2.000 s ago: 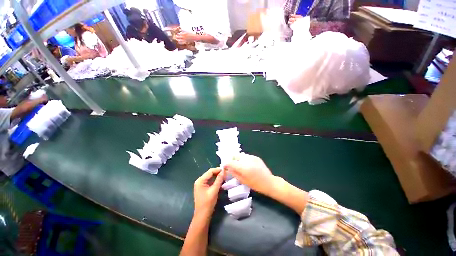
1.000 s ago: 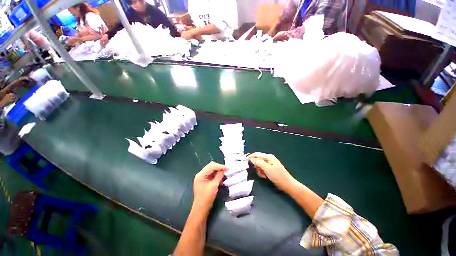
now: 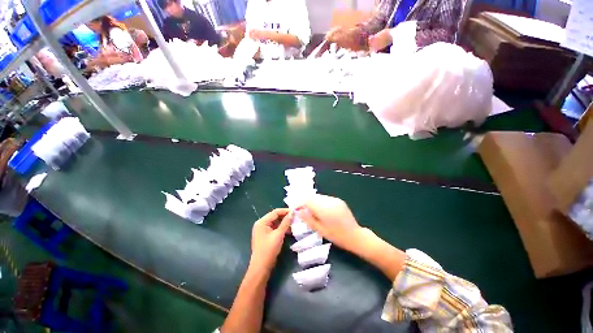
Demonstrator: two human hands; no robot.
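A row of overlapping small white packets (image 3: 311,255) lies on the dark-green bench in front of me, running away from me. My left hand (image 3: 270,235) is at the left side of the row, thumb and fingers pinched together at its middle. My right hand (image 3: 329,220) reaches over the row from the right, fingertips beside those of my left hand, and hides the middle packets. Both hands seem to pinch the edge of one white packet, but the fingers hide most of it. A second row of white packets (image 3: 213,183) lies to the left, untouched.
An open brown carton (image 3: 520,195) stands at the right. A large translucent white heap (image 3: 432,88) lies across the bench. Another packet row (image 3: 62,143) is by a blue tray (image 3: 26,156) at far left. Several people work opposite. A metal post (image 3: 97,97) rises at left.
My right hand was at the row's right side one second ago. It has moved left over the row, and its fingertips now meet those of my left hand.
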